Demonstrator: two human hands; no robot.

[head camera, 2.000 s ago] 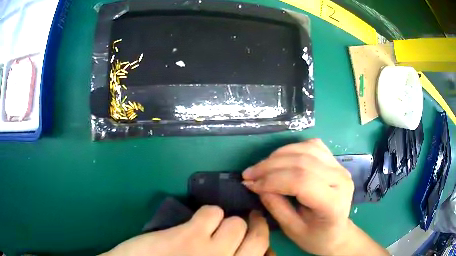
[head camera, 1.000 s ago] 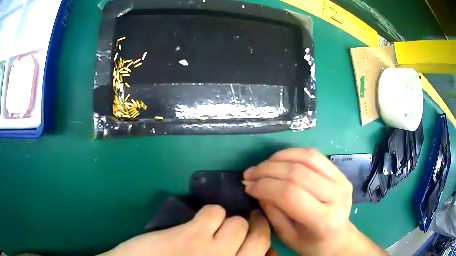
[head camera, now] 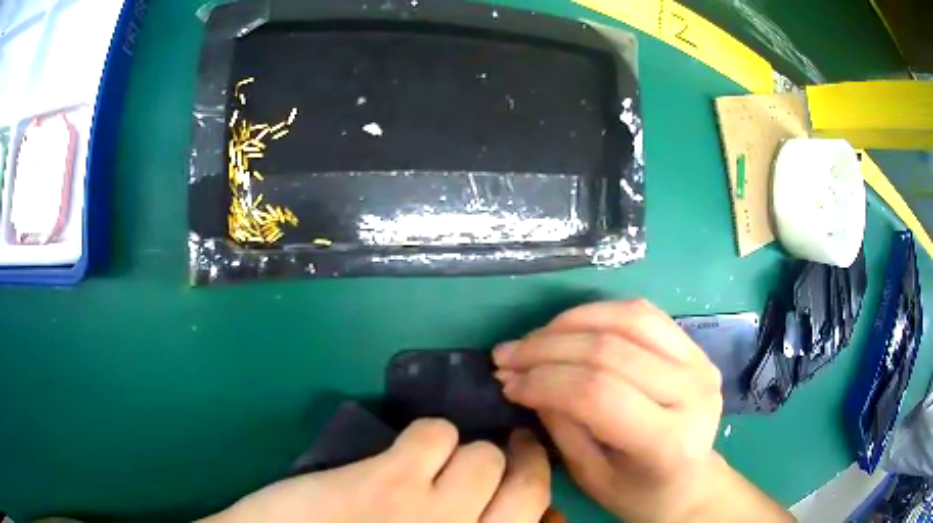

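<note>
A flat black plastic housing lies low in the middle of the view, between my hands. My left hand is curled over its lower edge and holds it; a dark block shows beside this hand. My right hand is over the housing's right end, thumb and index fingertip pinched together at its surface. Whether a pin is between these fingertips is too small to tell. Gold pins are piled at the left end of the black tray.
Overlapping black housings lie at right, below a white roll on a cardboard piece. A blue-rimmed bin with black parts is at far right. A white, blue-rimmed tray is at upper left.
My right hand has shifted very slightly at the housing. My left hand stays in place on the housing. The tray and pins look the same apart from a small camera shift.
</note>
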